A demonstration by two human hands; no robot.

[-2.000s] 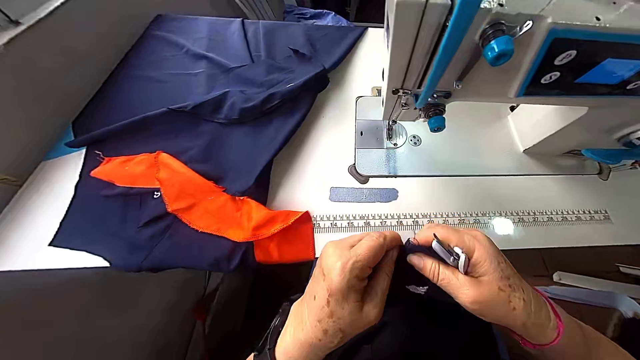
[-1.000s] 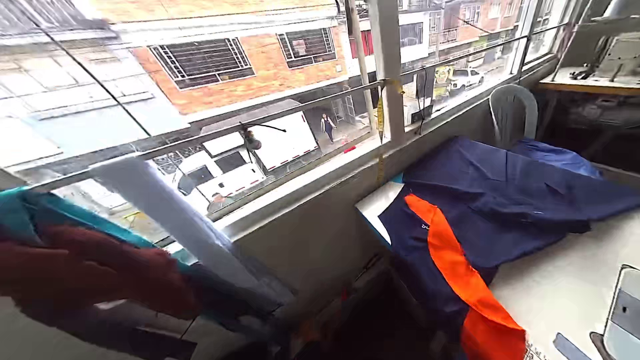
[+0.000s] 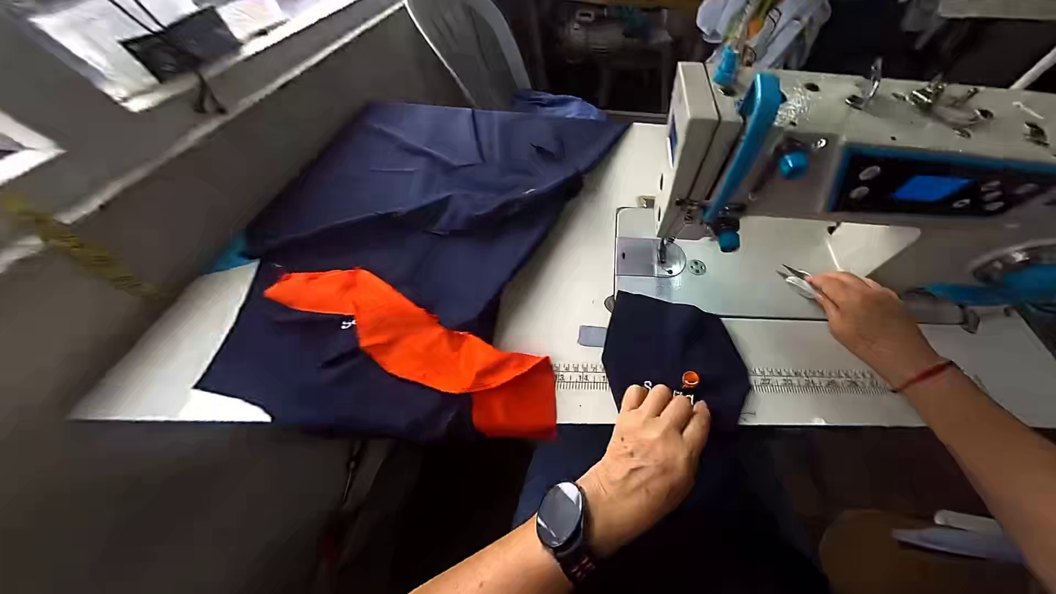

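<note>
My left hand (image 3: 656, 450), with a watch on the wrist, rests with bent fingers on a dark navy fabric piece (image 3: 672, 334) at the table's front edge. That piece bears white embroidery and a small orange round mark. Whether my fingers grip the cloth I cannot tell. My right hand (image 3: 866, 318) is closed on small thread snips (image 3: 797, 283), their blades apart, over the bed of the sewing machine (image 3: 825, 157). The presser foot (image 3: 662, 254) stands behind the navy piece. To the left, an orange fabric strip (image 3: 412, 338) lies across a larger navy fabric (image 3: 412, 223).
A printed ruler scale (image 3: 817, 380) runs along the front of the white table (image 3: 590, 235), partly under the navy piece. A small grey-blue strip (image 3: 591, 336) lies beside that piece. A wall and window (image 3: 74, 49) border the left side, with a chair (image 3: 474, 45) behind.
Two seconds ago both hands were together at dark cloth by the front edge; now they are apart, the right with the snips over the machine bed. The view swung to the window and back.
</note>
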